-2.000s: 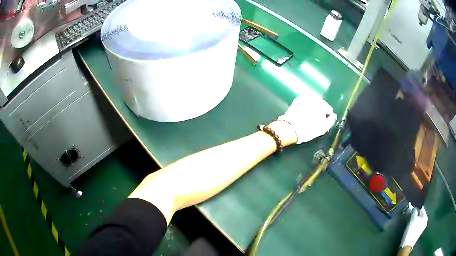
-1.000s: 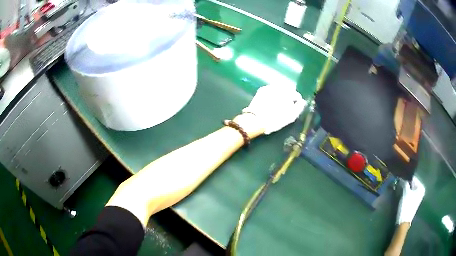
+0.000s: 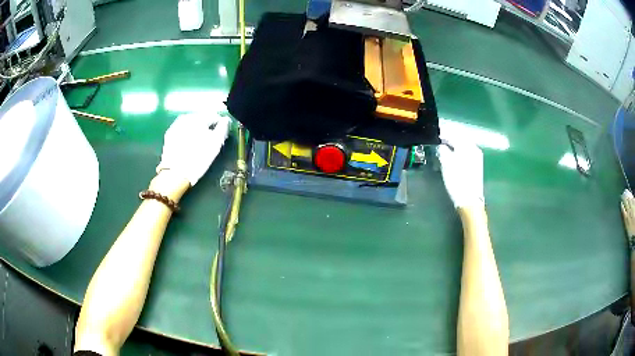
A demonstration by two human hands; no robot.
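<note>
The bench press (image 3: 334, 191) stands on the green bench with its blue-grey base towards me. A black cloth (image 3: 299, 83) covers its left and front. An orange-brown fixture block (image 3: 395, 76) shows at the right, below a silver plate (image 3: 372, 17). A red button (image 3: 329, 158) sits between yellow arrows on the front. My left hand (image 3: 196, 142), white-gloved, is at the left side of the press by the yellowish hose, fingers curled. My right hand (image 3: 462, 170), white-gloved, is at the right side of the base, fingertips by the cloth's corner. No held part shows; what the fingertips touch is unclear.
A large white roll (image 3: 49, 174) stands at the left. Behind it are a thin black frame (image 3: 87, 96) and orange-brown strips (image 3: 104, 77). The hose (image 3: 240, 181) runs to the front edge. A phone-sized frame (image 3: 578, 147) lies at the right, near another person's hand (image 3: 629, 208).
The view has swung right, so the press is now central and the roll is at the left edge. The frame at the right and another person's hand have come into view. Both hands remain beside the press.
</note>
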